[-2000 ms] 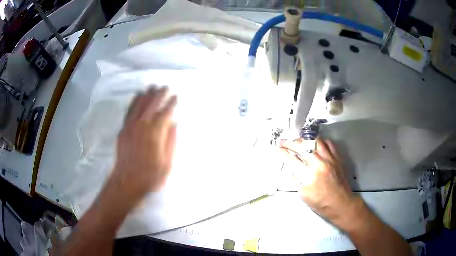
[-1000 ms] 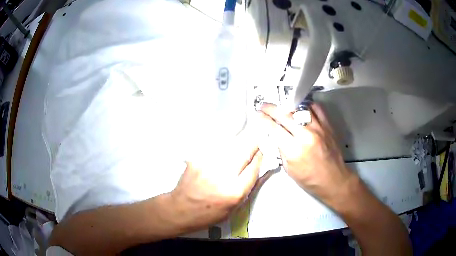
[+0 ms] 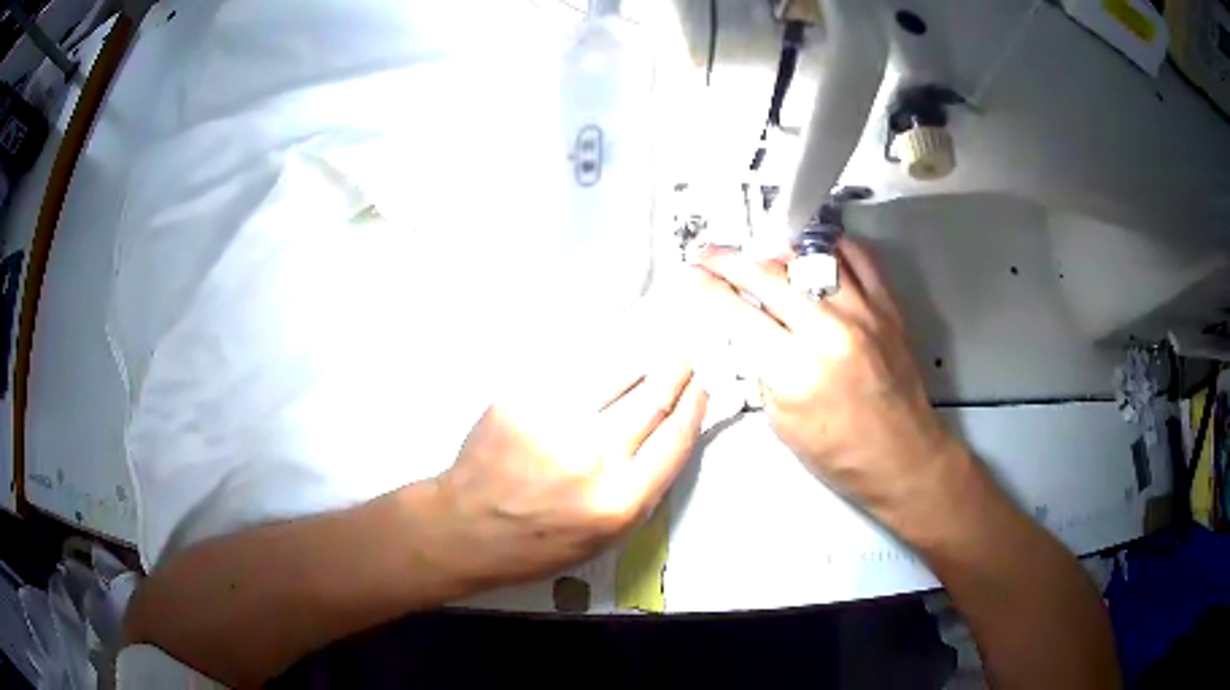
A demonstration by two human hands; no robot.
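Observation:
A white garment piece (image 3: pixel 270 337) lies spread over the table left of the sewing machine (image 3: pixel 1025 148), glaring under the machine lamp (image 3: pixel 588 175). My left hand (image 3: pixel 573 472) lies on the garment piece near the table's front, its fingers towards the needle area and pressing on the cloth. My right hand (image 3: pixel 836 378) is beside the presser foot (image 3: pixel 691 236), fingertips at the cloth edge just in front of it, partly behind the pale knob (image 3: pixel 813 274). The glare hides the needle and the exact finger contact.
The tension dial (image 3: pixel 928 151) is on the machine head. A yellow tape marker (image 3: pixel 643 566) and a brown one (image 3: pixel 572 593) are at the front table edge (image 3: pixel 809 593). White cloth pieces (image 3: pixel 68 607) are at lower left. Something blue (image 3: pixel 1174 607) is at lower right.
My left hand has come from the left part of the cloth to near the needle area. The garment piece has been drawn nearer and to the left. The view has shifted. My right hand stays at the foot.

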